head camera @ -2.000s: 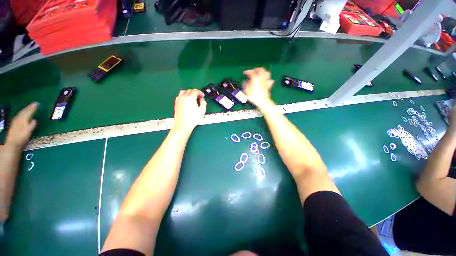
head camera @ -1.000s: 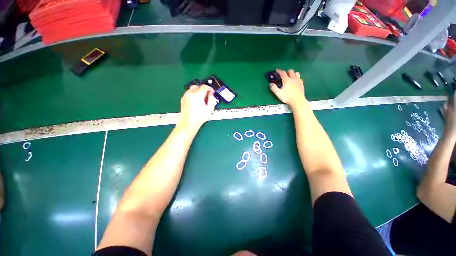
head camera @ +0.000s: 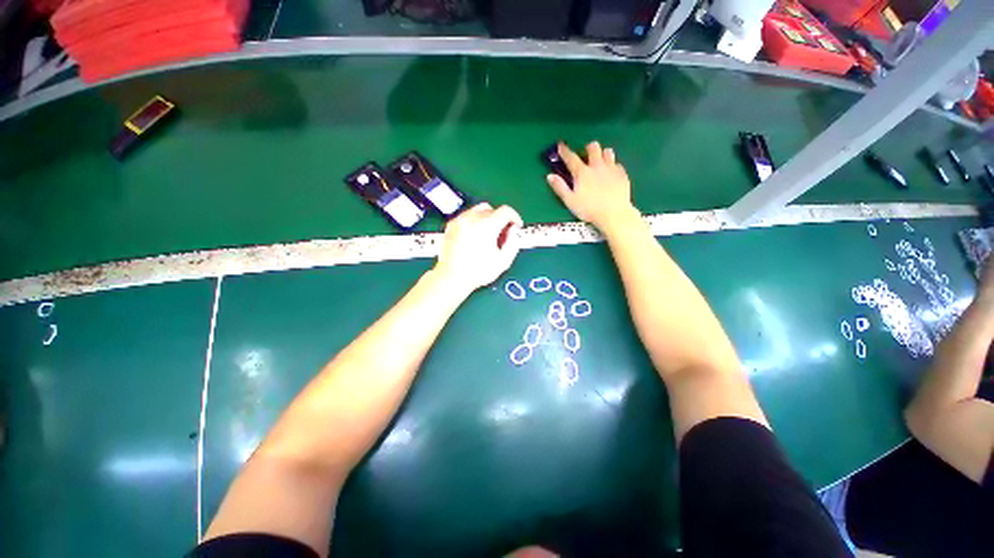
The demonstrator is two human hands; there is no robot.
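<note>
Two black mobile phones lie side by side on the green belt, the left one (head camera: 387, 196) and the right one (head camera: 429, 185), each with a pale rectangle at its lower end. My left hand (head camera: 480, 242) is at the belt rail, just right of them, with fingers curled; whether it holds something small cannot be seen. My right hand (head camera: 594, 187) is on another black phone (head camera: 559, 164) on the belt, fingers over it, hiding most of it. Several white rings (head camera: 558, 315) lie loose on the green bench between my forearms.
The speckled rail (head camera: 316, 254) divides belt and bench. A grey post (head camera: 861, 114) slants at the right. A yellow-framed unit (head camera: 149, 113) is at the belt's left, another phone (head camera: 756, 156) by the post. A neighbour's arm (head camera: 959, 360) and a ring heap (head camera: 899, 316) are at the right.
The two phones and the yellow-framed unit have shifted left. My left hand has left the phones and moved right to the rail. My right hand, on its phone, has moved slightly left.
</note>
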